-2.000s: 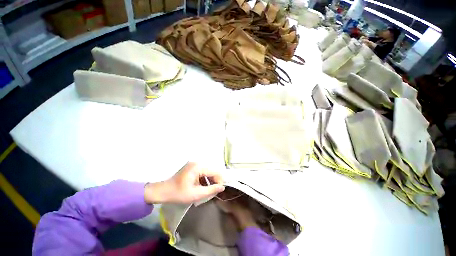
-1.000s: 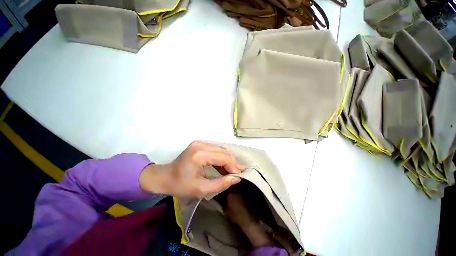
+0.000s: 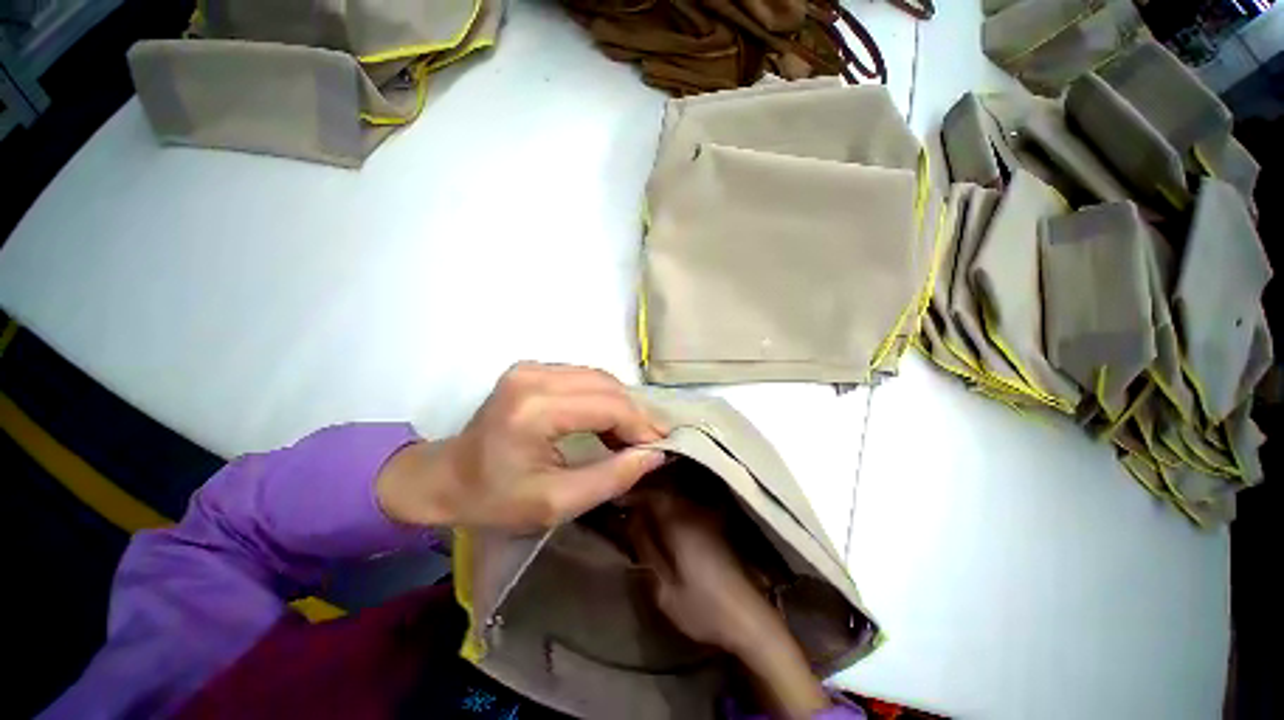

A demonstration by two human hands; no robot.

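A beige-taupe bag body (image 3: 592, 682) with yellow side edges lies at the table's near edge, its mouth open toward me. My left hand (image 3: 549, 447) pinches the far rim of the mouth between thumb and fingers. My right hand (image 3: 704, 584) is inside the mouth against the dark lining; its fingertips are in shadow beneath the far rim, and I cannot tell whether they hold anything. Small shiny metal bits show at both mouth corners.
A flat stack of beige bag bodies (image 3: 789, 267) lies just beyond on the white table (image 3: 465, 267). More beige bodies (image 3: 1112, 303) are heaped at right, others (image 3: 254, 99) stand at far left. Brown bags with straps (image 3: 718, 40) lie at the back.
The view has tilted down since the earliest frame. My left hand still pinches the rim. My right hand has shifted within the mouth and shows more clearly.
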